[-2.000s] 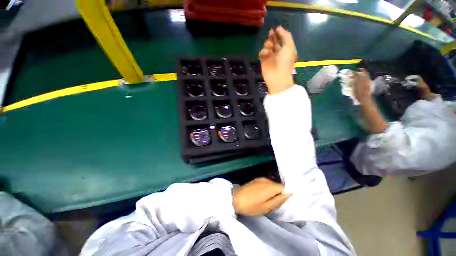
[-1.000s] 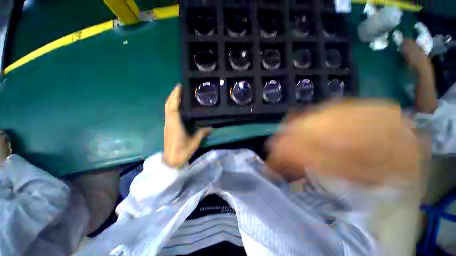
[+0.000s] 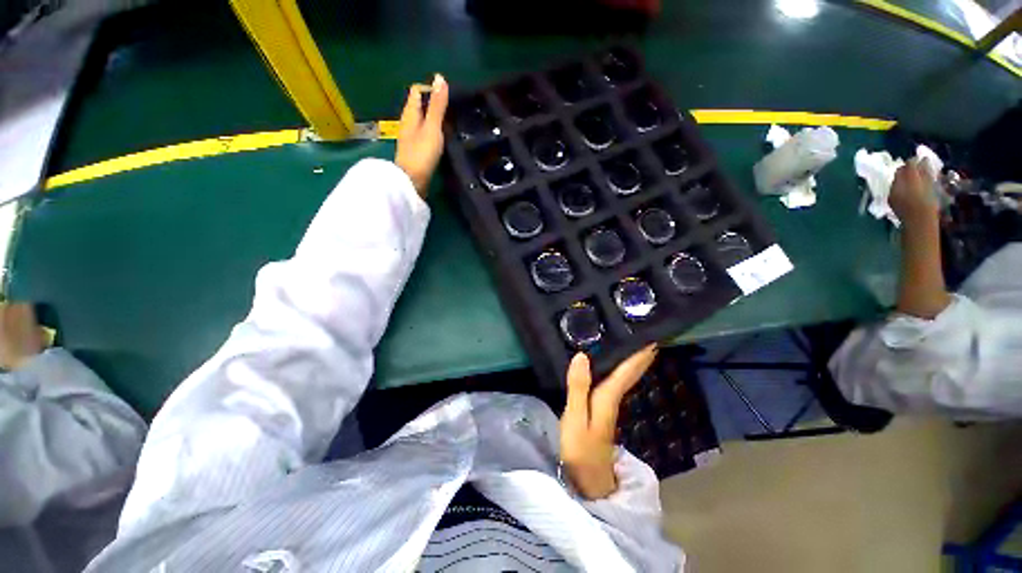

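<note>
A black foam tray (image 3: 502, 238) lies turned at an angle on the green bench, its near corner at the bench edge. Its square pockets hold several round black watch heads (image 3: 605, 245) with glossy faces. A white label (image 3: 760, 269) sits at its right corner. My left hand (image 3: 421, 137) is at the tray's far left corner, fingers along its side. My right hand (image 3: 596, 421) is at the near corner, thumb and fingers against the edge. Both hands hold the tray; the fingers' undersides are hidden.
A second foam tray (image 3: 672, 416) shows below the bench edge. A yellow post (image 3: 294, 69) rises beyond the left hand. A pale roll (image 3: 797, 160) and white tissue (image 3: 882, 179) lie right. Neighbours' arms are at left (image 3: 20, 336) and right (image 3: 921, 241).
The tray has turned from square-on to an angle. My left hand has moved from its near left side to the far left corner. My blurred right hand has come to the near corner.
</note>
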